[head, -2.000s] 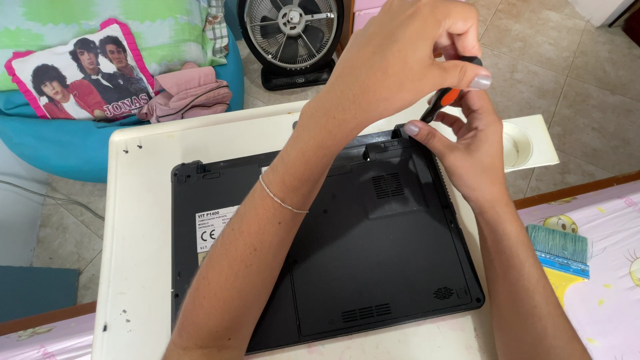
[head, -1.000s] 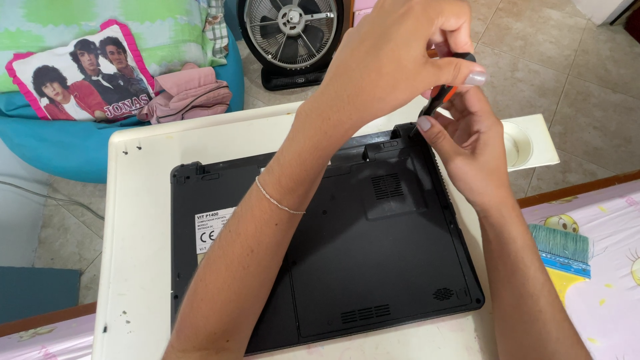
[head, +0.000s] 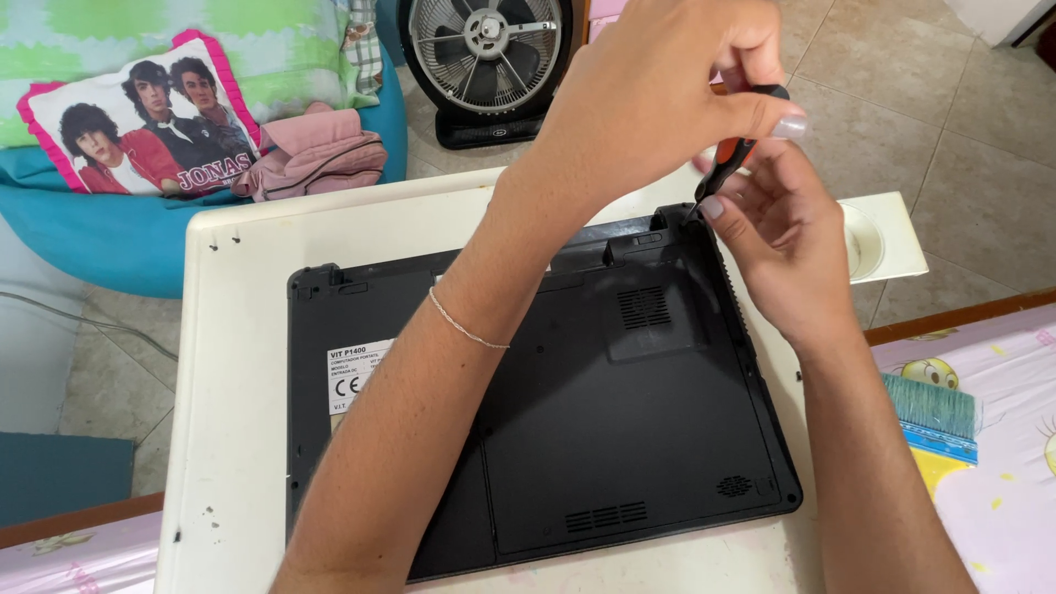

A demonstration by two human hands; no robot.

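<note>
A black laptop (head: 610,429) lies upside down on a white table, its underside with vents and a label facing up. My left hand (head: 660,99) reaches across it and grips the black and orange handle of a small screwdriver (head: 728,157) between thumb and fingers. The screwdriver leans, its tip down at the laptop's upper right corner beside the hinge. My right hand (head: 775,223) is at that corner, thumb against the lower part of the screwdriver and the other fingers curled behind. The exact contact of the tip is hard to see.
Small screws (head: 225,242) stand on the table's upper left (head: 214,330). A brush with green bristles (head: 932,408) lies at right on a patterned cloth. A white cup holder (head: 895,235) juts from the table. Beyond are a fan (head: 487,58), a pillow (head: 140,124) and a pink bag (head: 318,153).
The fingers of my left hand have shifted around the screwdriver's handle. The tilt of the screwdriver has changed slightly; its tip stays at the same corner. The laptop has not moved.
</note>
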